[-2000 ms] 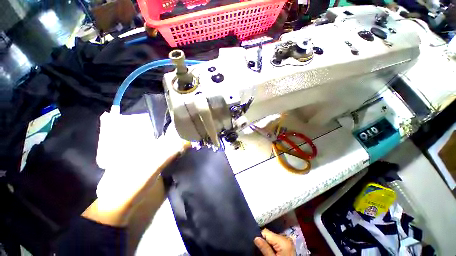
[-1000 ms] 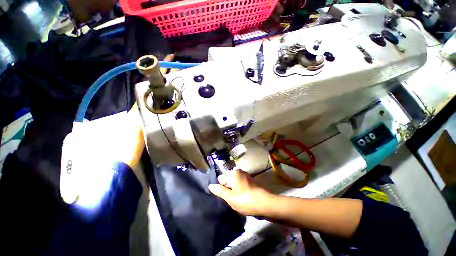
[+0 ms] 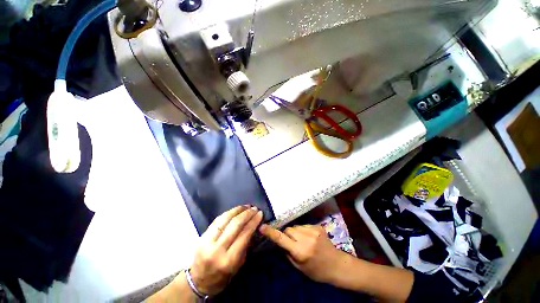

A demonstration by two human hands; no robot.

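A dark, slightly shiny fabric panel (image 3: 216,171) runs from under the needle end of the white sewing machine (image 3: 296,41) to the table's front edge. My left hand (image 3: 228,251) lies on the panel's near end, fingers together and pointing up. My right hand (image 3: 302,245) is beside it, its index finger touching the panel's near right corner; its other fingers are curled. The presser foot (image 3: 228,127) is at the panel's far end. The part of the panel below my hands is hard to tell from the dark clothing.
Scissors (image 3: 334,130) with red and yellow handles lie under the machine arm. A white handpiece (image 3: 63,130) on a blue hose (image 3: 80,38) is at left, by dark cut pieces (image 3: 35,195). A teal control panel (image 3: 438,106) and scrap bin (image 3: 379,231) with a yellow packet (image 3: 427,181) are at right.
The view has moved closer to the needle end. My left hand has come from behind the machine head to the panel's near end. My right hand has moved from the needle to the same end.
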